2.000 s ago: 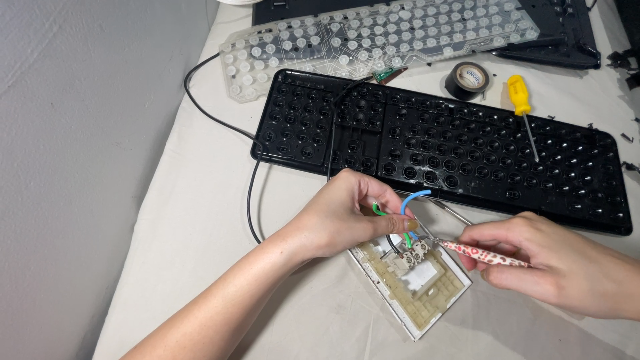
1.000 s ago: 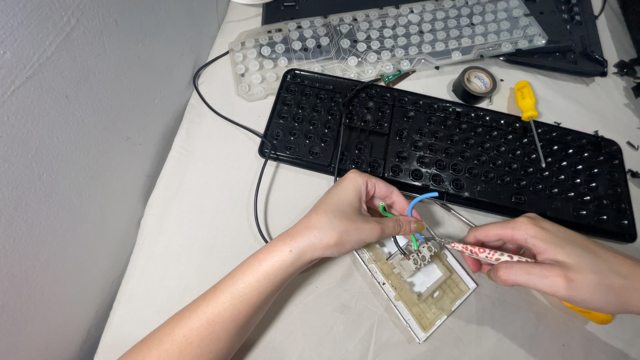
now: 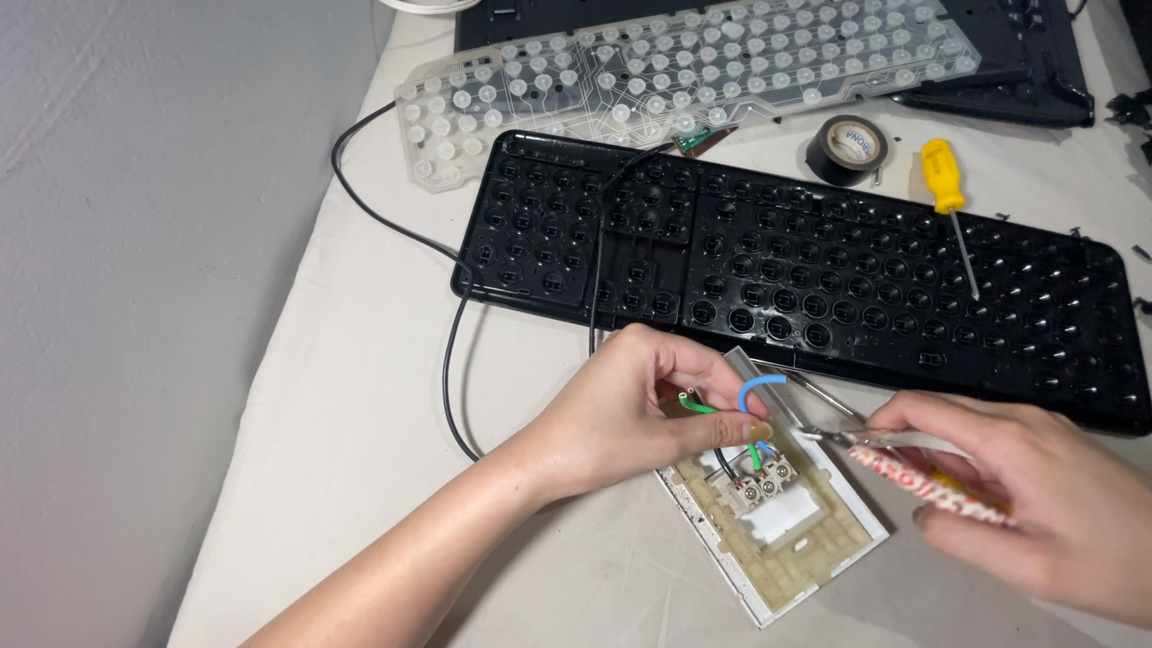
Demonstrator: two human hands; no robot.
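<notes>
My left hand (image 3: 657,405) pinches the short wires above an opened wall socket plate (image 3: 810,531), seen from its back. A blue wire (image 3: 760,382), a green wire (image 3: 697,405) and a black wire (image 3: 723,463) run to a screw terminal block (image 3: 765,486) on the plate. My right hand (image 3: 990,486) grips a pair of cutting pliers (image 3: 900,468) with a red-and-white patterned handle. Their metal jaws lie just right of my left fingertips and the blue wire. A part of something yellow shows within my right hand; it is partly hidden.
Behind the hands lies a black keyboard shell (image 3: 828,270), with a yellow-handled screwdriver (image 3: 942,175) on it. Black tape (image 3: 846,148), a clear keyboard membrane (image 3: 648,81) and a thin black cable (image 3: 450,360) are around it. A metal shaft (image 3: 823,396) lies by the plate.
The pliers' jaws have moved from the wires by my left fingertips to the right. My left hand still holds the wires.
</notes>
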